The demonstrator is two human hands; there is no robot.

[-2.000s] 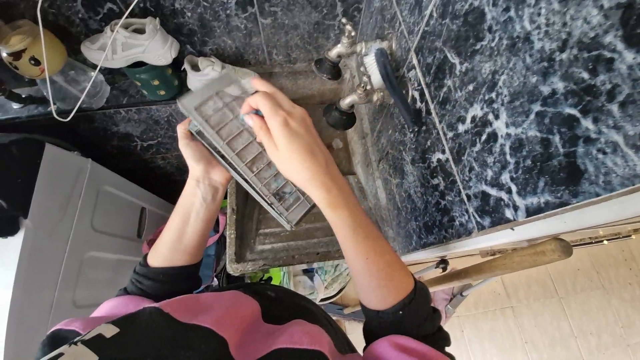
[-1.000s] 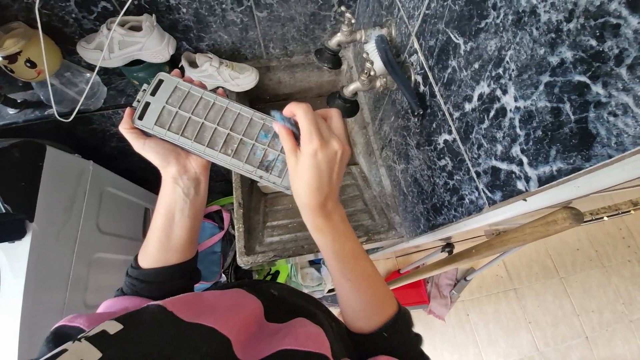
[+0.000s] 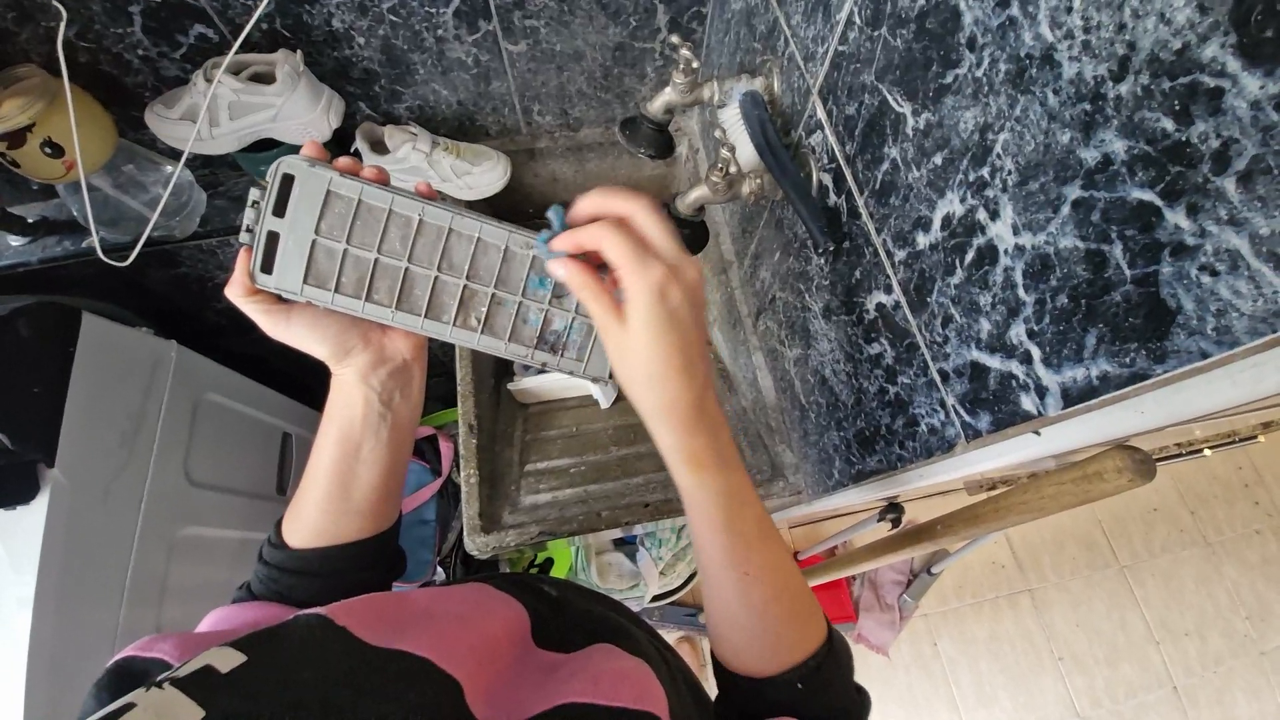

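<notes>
My left hand [image 3: 345,330] supports a long grey plastic lint filter frame [image 3: 400,262] from below, its fingertips showing over the far edge. The frame has a grid of cells with grey mesh, and bluish lint [image 3: 560,330] lies near its right end. Pinched between the fingers of my right hand [image 3: 635,270] is a small clump of blue lint [image 3: 552,228], just above the frame's upper right edge. The filter is tilted over a ribbed concrete sink [image 3: 600,485].
Two taps [image 3: 690,90] [image 3: 725,185] and a scrub brush [image 3: 780,160] are at the wall. White shoes [image 3: 250,100] [image 3: 435,160] and a plastic bottle [image 3: 140,190] sit on the ledge. A grey appliance [image 3: 200,480] stands at left, a wooden handle [image 3: 1000,510] at lower right.
The filter has swung from a steep slant to a flatter one, its gridded face now in fuller view. My right hand has lifted off its surface with blue lint between the fingers.
</notes>
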